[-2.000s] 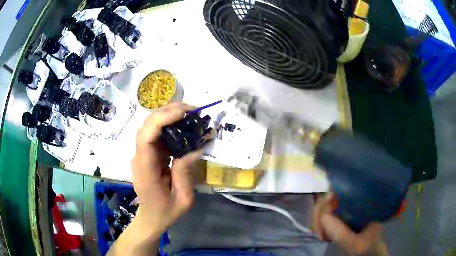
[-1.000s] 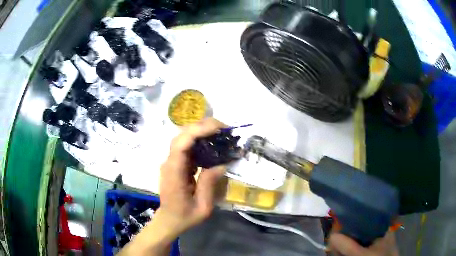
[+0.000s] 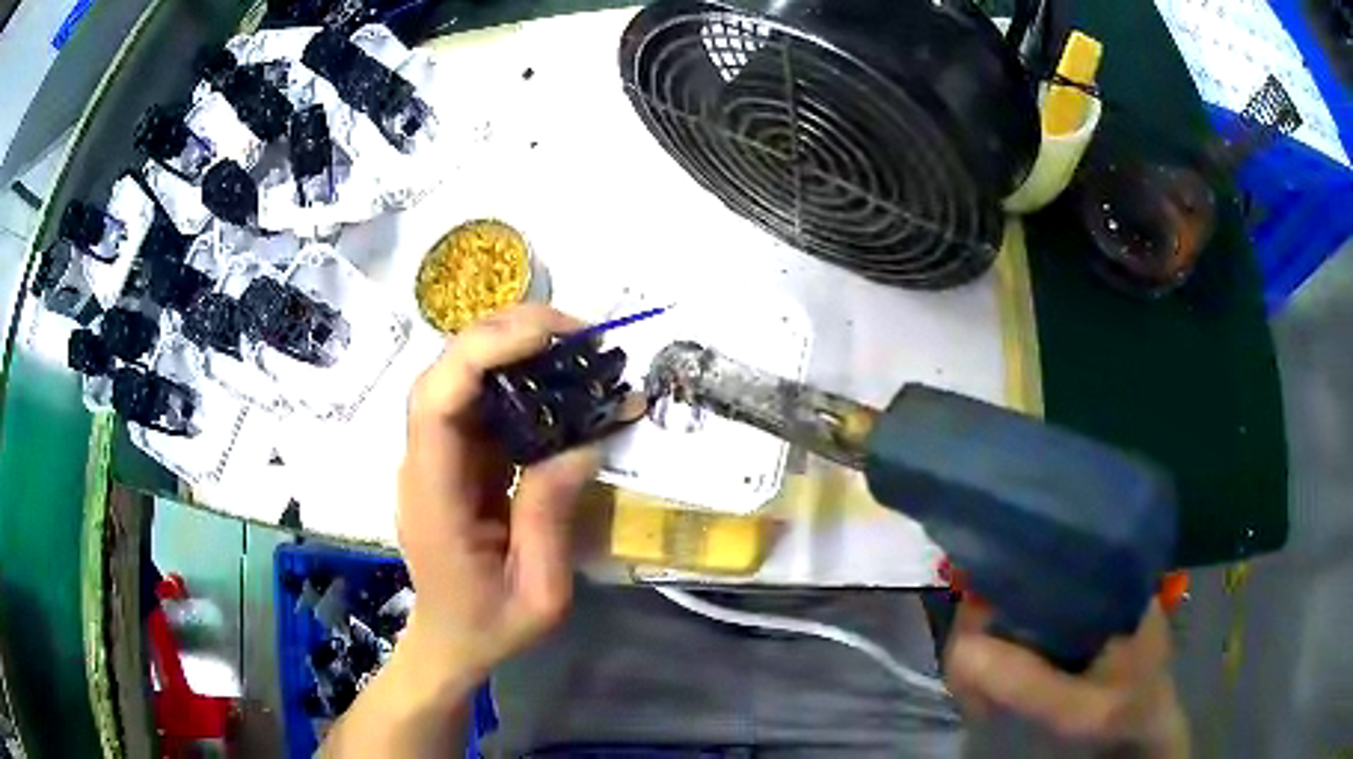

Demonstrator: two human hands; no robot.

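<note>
My left hand holds a black electrical unit between thumb and fingers, with a thin blue wire sticking out to the right. My right hand grips the soldering gun by its handle. The gun's scorched metal barrel points left, its tip just right of the black unit and over the white plastic plate. Whether the tip touches anything cannot be told. The tip hides the plate's centre. A yellow block lies at the plate's lower edge.
A round tin of yellow grains stands behind my left hand. Black units on white plates cluster at left. A black fan stands at the back. A pale cup and dark round stand are at right. A white cable hangs below the bench edge.
Since two seconds ago, the gun has moved up and left, its barrel now at the plate's centre. The camera view shifted and came back. The black unit stays in my left hand.
</note>
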